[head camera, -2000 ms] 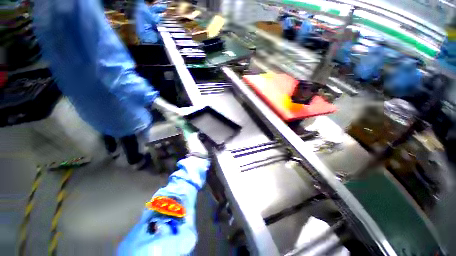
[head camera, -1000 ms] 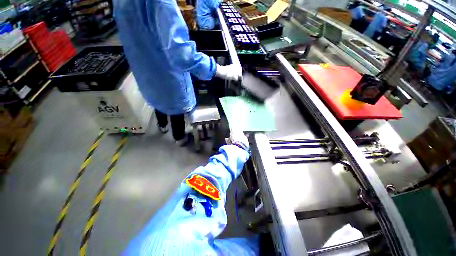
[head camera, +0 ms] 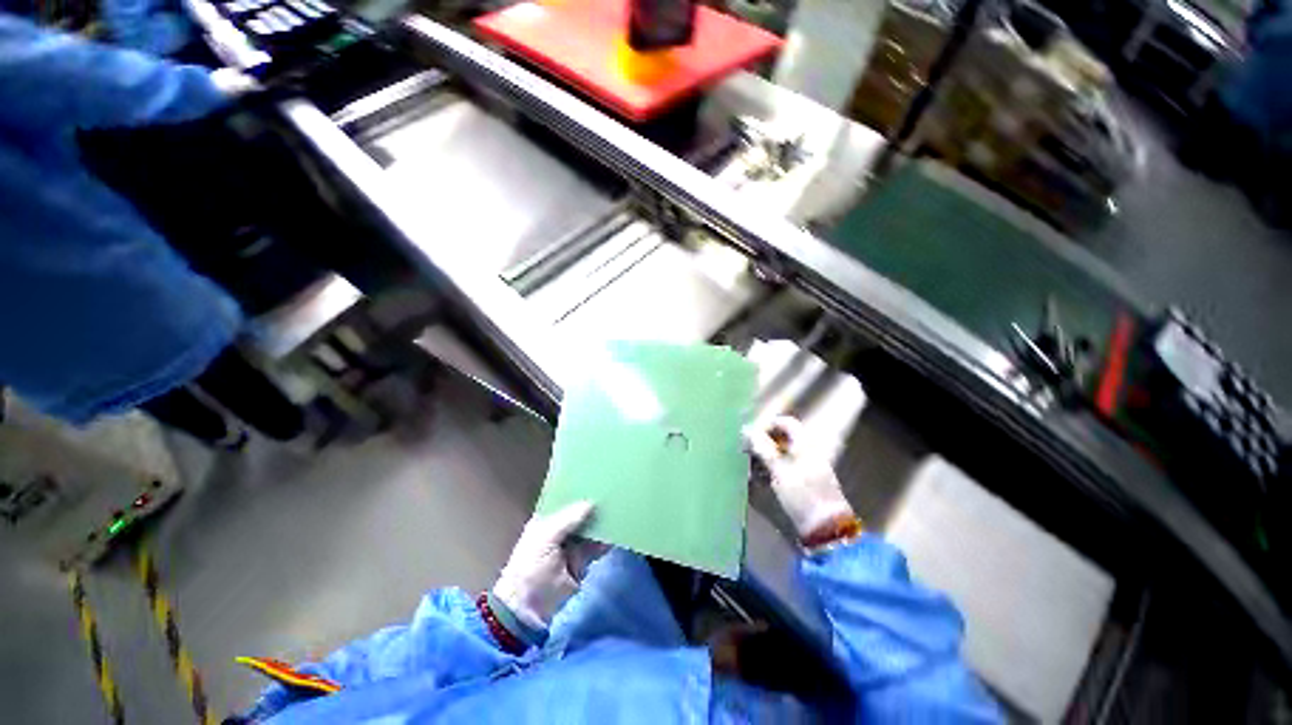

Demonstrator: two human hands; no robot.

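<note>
A flat pale green sheet (head camera: pixel 652 460) with a small round mark near its middle is held up in front of me, over the near rail. My gloved left hand (head camera: pixel 546 564) grips its lower left corner. My gloved right hand (head camera: pixel 801 475) is at its right edge, with a small orange-brown thing at the fingers. Whether the right hand grips the sheet is hard to tell.
Silver conveyor rails (head camera: pixel 624 167) run diagonally. A red board (head camera: pixel 567 50) with a black fan (head camera: pixel 662 21) lies beyond. A white pad (head camera: pixel 999 581) is at right, a green mat (head camera: pixel 978 262) beyond. A person in a blue smock (head camera: pixel 99 255) stands at left.
The green sheet has come off the line toward me, and my right hand is now in view beside it. The view has swung right and down. The black tray is no longer seen near the sheet.
</note>
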